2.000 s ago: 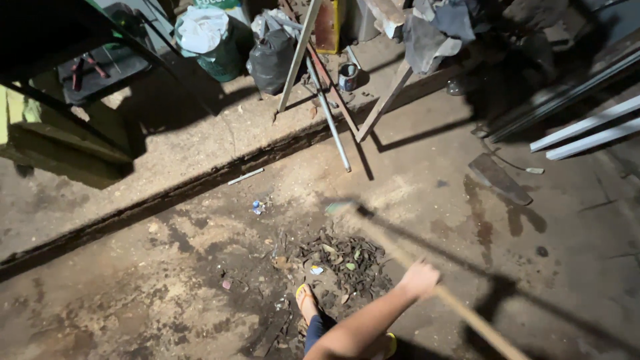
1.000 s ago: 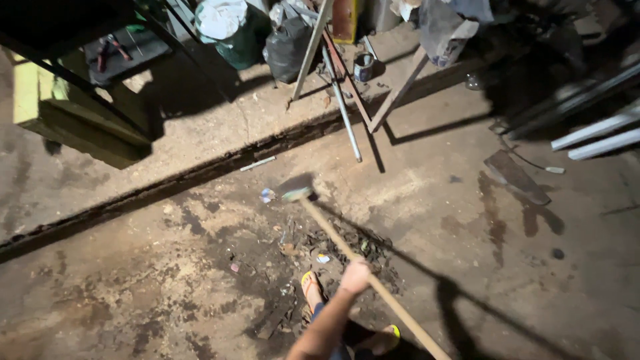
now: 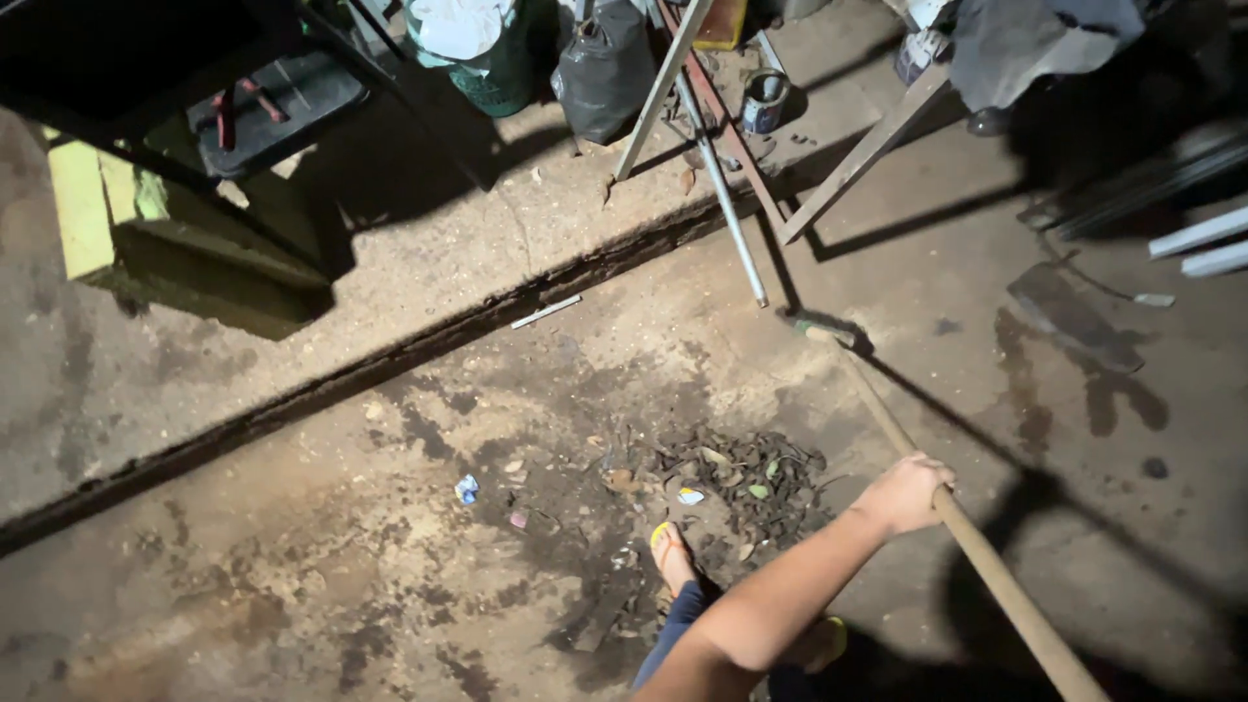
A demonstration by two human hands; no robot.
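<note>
My left hand [image 3: 907, 492] is closed around the wooden handle of a broom [image 3: 985, 561], whose upper end runs out of view at the bottom right. My right hand is out of view. The broom head [image 3: 824, 332] is on the floor, just right of the lower end of a metal pipe [image 3: 736, 234]. A pile of dry leaves and dirt [image 3: 751, 478] lies below and left of the head, near my foot in a flip-flop [image 3: 673, 556]. Farther left on the floor are a crumpled blue wrapper [image 3: 467, 488] and a small pink scrap [image 3: 518, 520].
A raised concrete ledge [image 3: 409, 322] crosses diagonally. Along it stand a yellow-green block [image 3: 195, 253], a green bin [image 3: 487, 83], a black plastic bag [image 3: 604, 73], a paint can [image 3: 764, 100] and a leaning wooden frame [image 3: 868, 151]. Pale bars [image 3: 1204, 234] lie at right.
The broom head has moved right from beside the blue wrapper, where it was a second ago, to near the pipe's end. My left hand has moved right with the handle.
</note>
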